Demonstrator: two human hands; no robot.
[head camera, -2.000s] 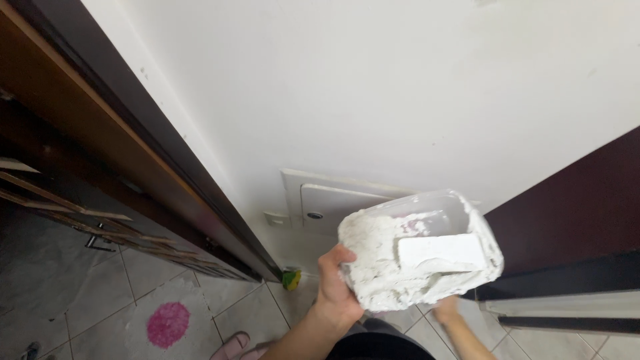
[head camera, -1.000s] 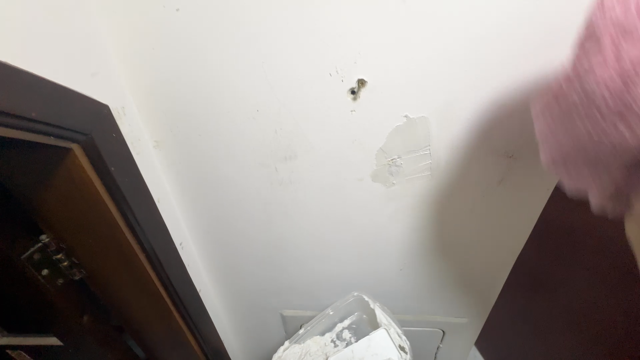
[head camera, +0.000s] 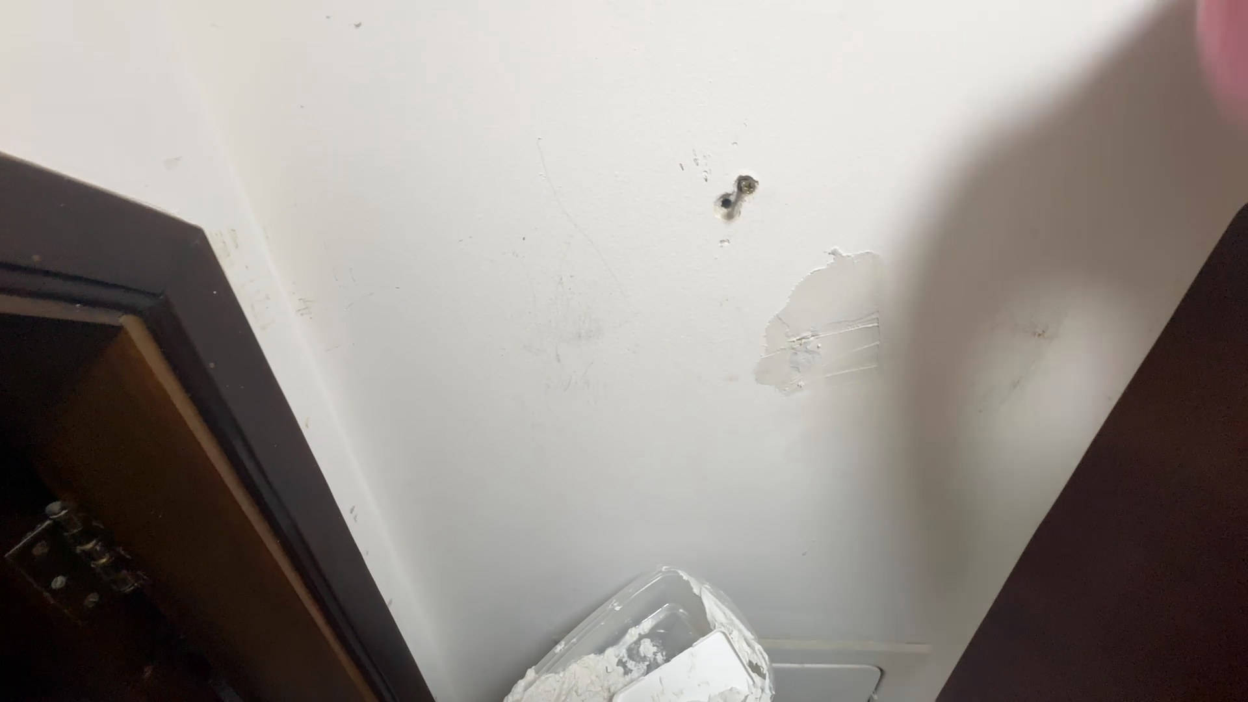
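At the bottom of the view is a clear plastic tub (head camera: 595, 648) smeared with white filler paste (head camera: 575, 680). A flat white plastic piece (head camera: 694, 673) lies in it. Neither of my hands shows, so what holds the tub is hidden below the edge. Above the tub, the white wall (head camera: 468, 390) has a ragged hole (head camera: 737, 197) made of two joined openings. Below and right of the hole is a smooth greyish patch (head camera: 824, 317) crossed by thin ridges. A blurred pink shape, perhaps a sleeve, is cut off at the top right corner.
A dark door frame (head camera: 258, 429) with a metal hinge (head camera: 83, 551) stands at the left. A dark brown panel (head camera: 1131, 507) borders the wall at the right. A flush wall hatch (head camera: 829, 678) is partly behind the tub. A broad shadow falls across the right of the wall.
Both hands showed two seconds ago, the left on the tub's rim; neither shows now. The view has swung up the wall. The pink shape has moved toward the top right since one second ago.
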